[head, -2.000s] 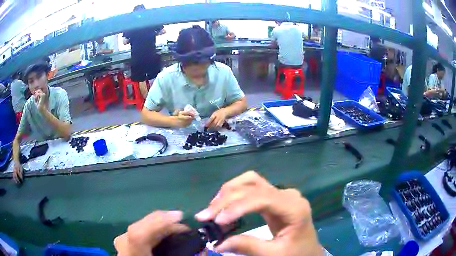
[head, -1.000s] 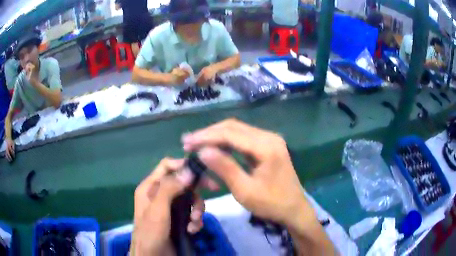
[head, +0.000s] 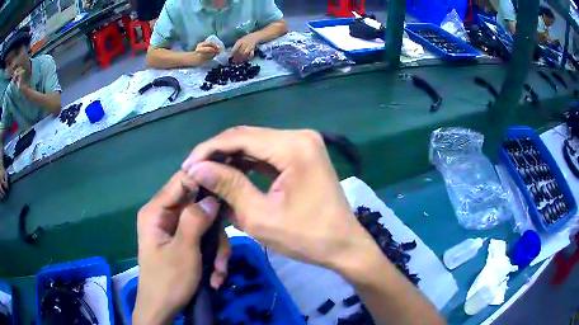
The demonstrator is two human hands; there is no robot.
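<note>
A black curved band (head: pixel 206 254) is in my left hand (head: pixel 171 247), its upper end near the fingertips. My right hand (head: pixel 279 190) pinches at that same upper end; the exact piece between the fingers is hidden. Both hands are bare. Below them a blue tray (head: pixel 279 285) holds loose small black pieces, partly covered by my left hand. To the right, small black pieces (head: pixel 387 244) are heaped on a white sheet (head: pixel 438 270), partly behind my right forearm.
Second blue tray with black bands (head: pixel 105 273) at lower left. Right: clear plastic bag (head: pixel 473 184), tray of rowed parts (head: pixel 539 181), small translucent bottle (head: pixel 462 252), white cloth (head: pixel 492 273), blue cup (head: pixel 525 249). Green conveyor (head: pixel 114 190) carries spaced bands; a green post (head: pixel 517 63) stands above it. People sit opposite.
The view has tilted down, showing more of the trays and the black heap. Both hands have turned the band more upright and remain together at its upper end.
</note>
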